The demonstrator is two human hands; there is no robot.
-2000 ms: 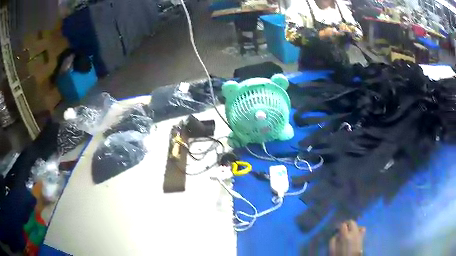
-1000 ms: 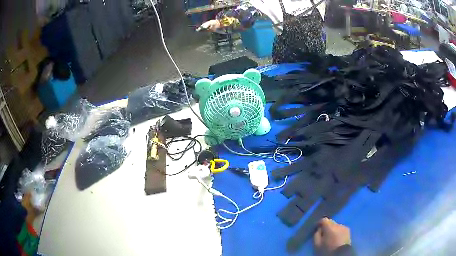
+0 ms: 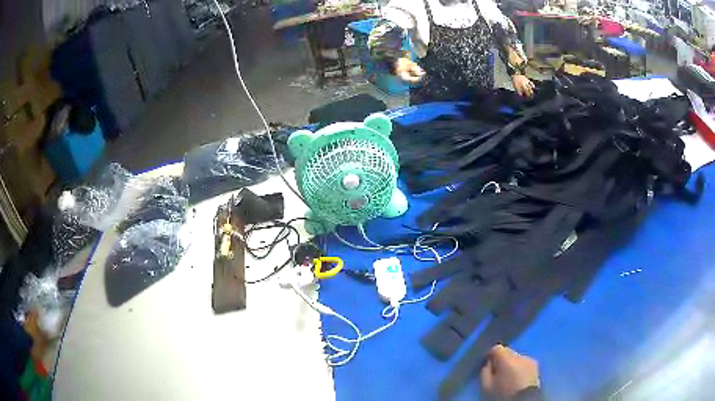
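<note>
A large heap of black straps [image 3: 549, 196] fans across the table, with squared ends towards me. One long strap [image 3: 478, 348] reaches almost to the bottom edge. What looks like my right hand [image 3: 508, 372], bare with a dark cuff, is cut off by the bottom edge at the right side of this strap. Its fingers are curled; whether they grip the strap I cannot tell. My left hand is not in view. Small shiny bits [image 3: 566, 244] lie in the heap.
A green fan [image 3: 345, 176], white controller [image 3: 390, 280] with cables and yellow loop handle [image 3: 328, 267] stand left of the heap. A white board [image 3: 188, 352] bears a brown strip [image 3: 230, 274] and bagged black goods [image 3: 145, 258]. A person [image 3: 455, 51] stands across the table.
The view has swung rightwards, so the table things sit further left. My visible hand stays near the long strap's end. The person's hands now show beyond the table, one at the heap.
</note>
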